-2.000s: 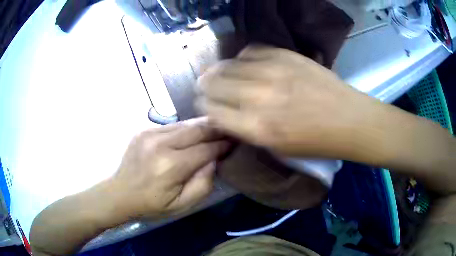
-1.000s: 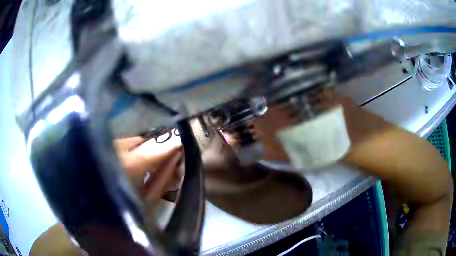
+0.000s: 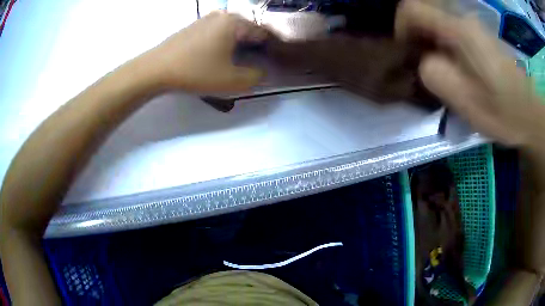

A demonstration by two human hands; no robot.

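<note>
A dark brown garment piece (image 3: 352, 63) is stretched between my two hands just above the white table (image 3: 239, 140). My left hand (image 3: 224, 54) grips its left end; the fingertips are partly hidden by the cloth. My right hand (image 3: 460, 66) is blurred at the cloth's right end, with fingers bent; whether it grips the cloth is unclear. The needle area (image 3: 293, 9) of the sewing machine shows at the top edge, brightly lit, just behind the cloth.
The table's ruler-marked front edge (image 3: 257, 188) curves across the view. Below it is a blue basket (image 3: 83, 281) with a thin white cord (image 3: 281, 263) near it. A green basket (image 3: 478, 215) with brown cloth (image 3: 435, 209) stands at the right.
The machine head no longer fills the view, which now looks lower. My hands have moved apart, and the brown cloth is spread sideways between them.
</note>
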